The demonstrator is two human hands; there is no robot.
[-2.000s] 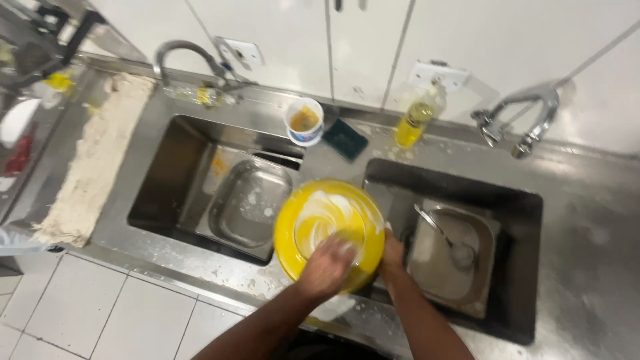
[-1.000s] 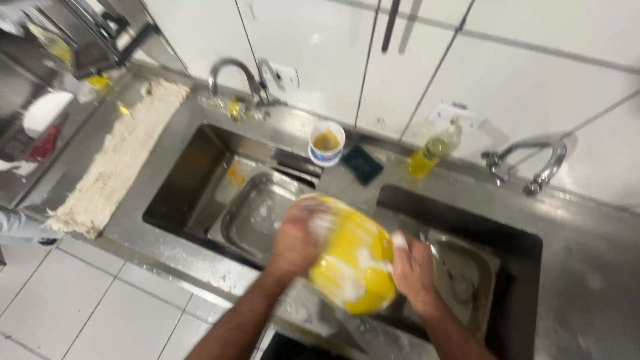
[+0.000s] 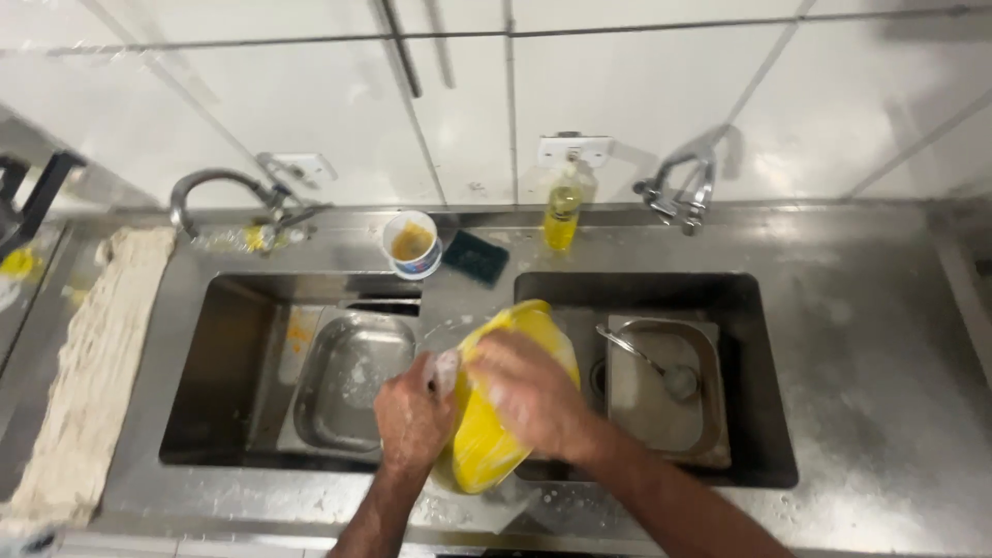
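Note:
A soapy yellow bowl (image 3: 488, 434) is held tilted on its side over the steel divider between two sinks. My left hand (image 3: 415, 411) grips its left edge, with suds on the fingers. Across its upper part lies my right hand (image 3: 527, 387), blurred and foamy; whether it holds a sponge under the palm cannot be seen. Behind the bowl, a dark green scouring pad (image 3: 476, 257) rests on the counter beside a white tub (image 3: 412, 246) with yellowish contents.
The left sink holds a steel pan (image 3: 356, 380); the right one holds a pan of cloudy water (image 3: 659, 418) with a ladle (image 3: 680, 381). A yellow soap bottle (image 3: 562, 217), two faucets (image 3: 225, 177) (image 3: 682, 186) and a beige cloth (image 3: 101, 372) surround them.
Two seconds ago the bowl showed its foamy round face; now it is tilted on edge. My right hand has moved onto its surface, and my left hand is at its left edge. The view has shifted.

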